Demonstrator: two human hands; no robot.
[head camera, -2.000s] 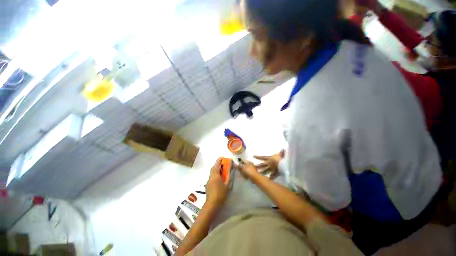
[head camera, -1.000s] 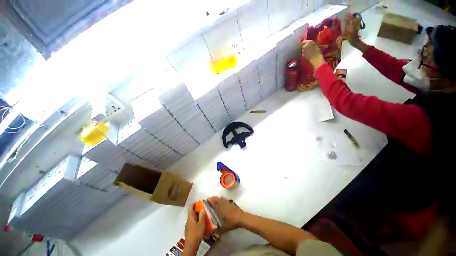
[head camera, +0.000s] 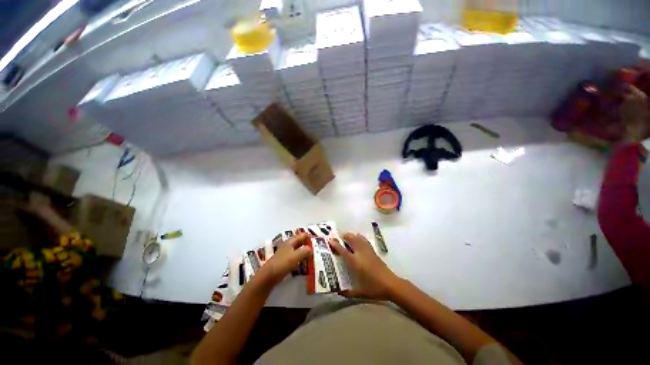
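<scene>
A retail box (head camera: 325, 265) with a white printed side and an orange edge is held between both hands at the front edge of the bench. My left hand (head camera: 287, 258) grips its left side near the top. My right hand (head camera: 365, 266) grips its right side. Several more retail boxes (head camera: 252, 261) lie overlapping to the left, partly hidden by my left hand and forearm. The held box is close to or over the nearest of these; whether it touches them cannot be told.
An open brown carton (head camera: 311, 165), a blue and orange tape dispenser (head camera: 387, 197), a utility knife (head camera: 379, 237) and a black half-ring (head camera: 432, 145) lie on the bench (head camera: 356, 171). White boxes (head camera: 342, 78) line the wall. A red sleeve (head camera: 621, 207) is at right, another person's arm at far left.
The view has swung left and levelled, showing more of the overlapping boxes. The held box now shows its white printed side upward. Both hands still hold it.
</scene>
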